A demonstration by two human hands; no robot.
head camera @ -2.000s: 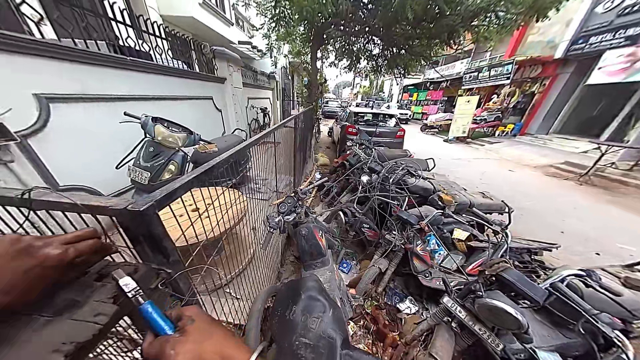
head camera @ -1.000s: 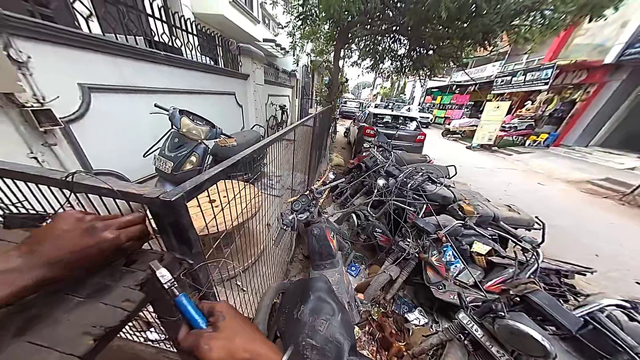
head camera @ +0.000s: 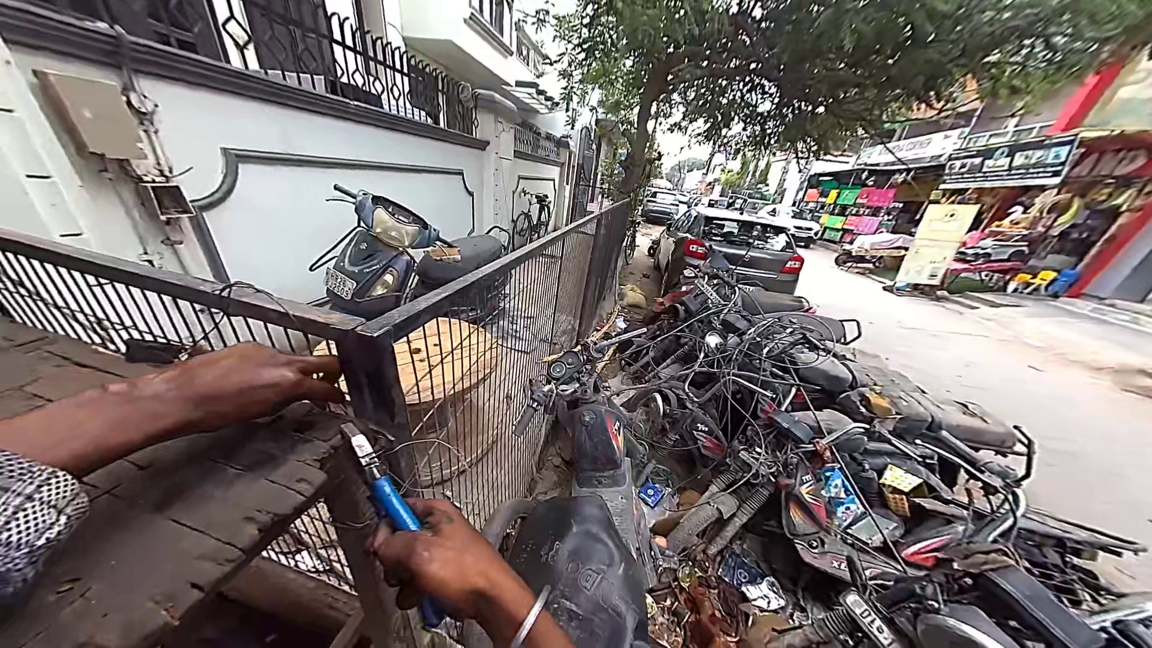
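My right hand (head camera: 445, 553) grips a blue-handled hand tool (head camera: 393, 502), its metal head pointing up and left, close to the corner post (head camera: 373, 387) of a black metal fence. The tool's exact kind is not clear. My left hand (head camera: 256, 382) reaches over a weathered wooden plank top (head camera: 171, 513), its fingertips at the left side of the post; whether they hold something is hidden. Thin wire (head camera: 450, 441) loops from the post over the mesh. Behind the mesh stands a wooden cable drum (head camera: 441, 360).
A parked scooter (head camera: 387, 247) stands behind the fence by a white wall (head camera: 342, 202). A dusty motorcycle (head camera: 585, 531) is close at my right, beside a heap of old motorcycles (head camera: 792, 432) and litter. A grey car (head camera: 733, 247) is parked beyond.
The view has swung left, bringing more wall and fence into sight. My right hand still holds the blue tool, and my left hand stays near the post.
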